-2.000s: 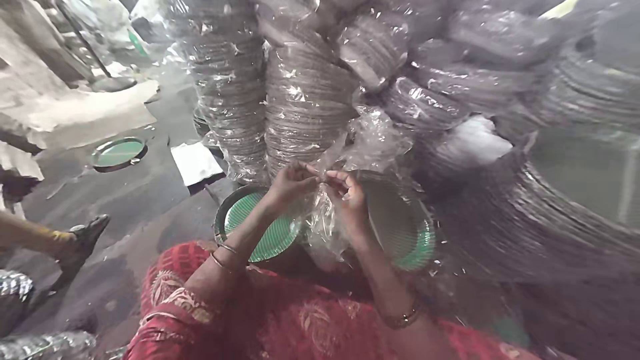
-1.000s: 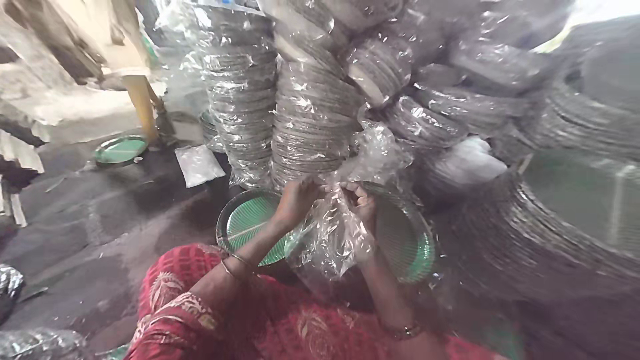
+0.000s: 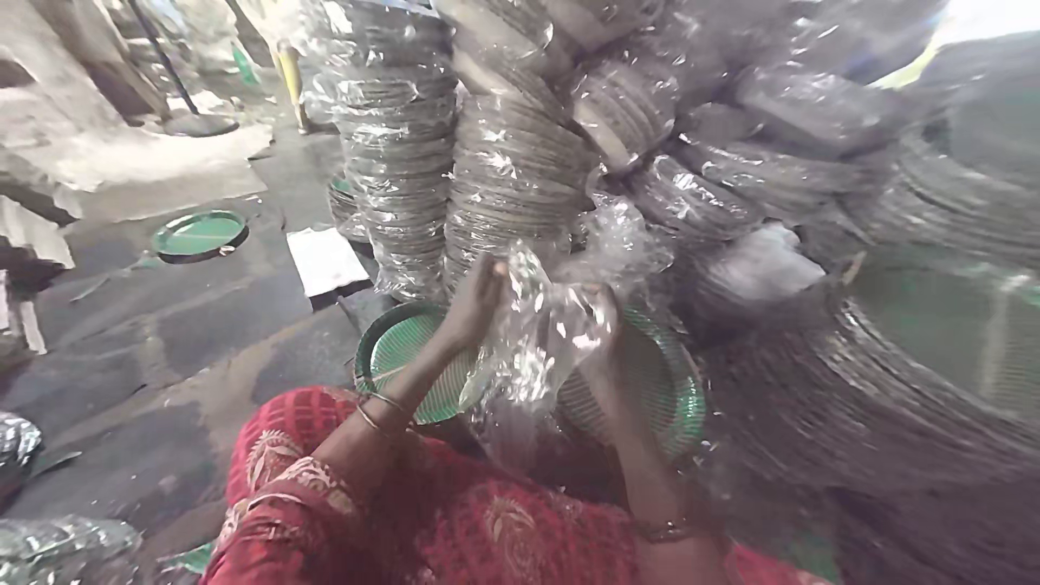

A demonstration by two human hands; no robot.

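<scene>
My left hand point(image 3: 479, 301) and my right hand point(image 3: 601, 325) grip a crumpled clear plastic bag point(image 3: 532, 341) between them, above my lap. The bag hangs down from my fingers and catches the light. Below my left forearm lies a round green ribbed tray point(image 3: 406, 349) with a dark rim. Another round green tray point(image 3: 686, 390) sits under and beside my right forearm, partly covered by the arm and the bag. More crumpled clear plastic point(image 3: 621, 236) lies just beyond my right hand. My fingertips are partly blurred.
Tall stacks of plastic-wrapped round items point(image 3: 398, 154) stand ahead, with wrapped bundles point(image 3: 626, 110) beside them. A large stack of round trays point(image 3: 894, 390) fills the right. A white packet point(image 3: 327, 260) and a green tray point(image 3: 203, 234) lie on the stone floor at left.
My hands have moved apart, with the plastic bag spread between them; two seconds ago they were together. The other person's foot at the left is out of view.
</scene>
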